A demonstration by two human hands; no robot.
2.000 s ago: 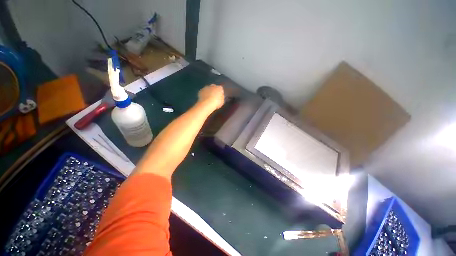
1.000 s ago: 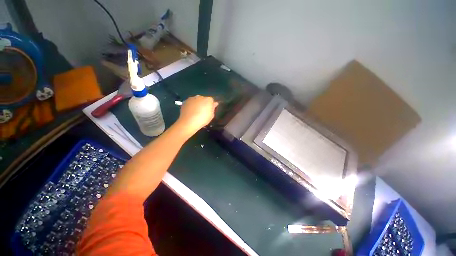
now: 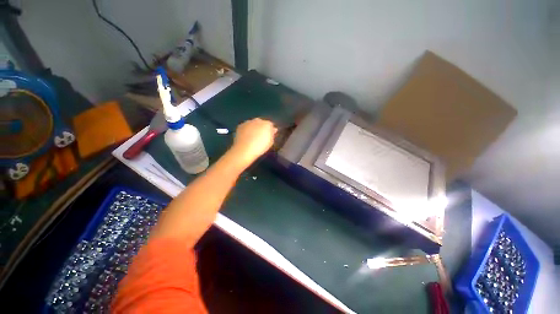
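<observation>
My left hand (image 3: 255, 140), bare below an orange sleeve, reaches over the bench to the left end of the framed unit (image 3: 301, 140). Its fingers are curled; a dark, brownish blurred thing lies just beyond them, and I cannot tell whether the hand holds it. The unit has a pale flat rectangle (image 3: 377, 165) in a wide grey-brown rim on a dark blue base, with bright glare at its right end. My right hand is out of the picture.
A white squeeze bottle (image 3: 186, 147) stands left of my forearm, near a red-handled tool (image 3: 141, 145). Blue trays of shiny parts are at lower left (image 3: 92, 230) and right (image 3: 533, 270). Metal strips (image 3: 402, 261) and red handles (image 3: 438, 297) lie at lower right. Cardboard (image 3: 451, 110) leans behind.
My left hand drew back from the unit's far left corner towards the bottle, then moved slightly right, back to the unit's left end. The camera view shifted, showing more of the red handles.
</observation>
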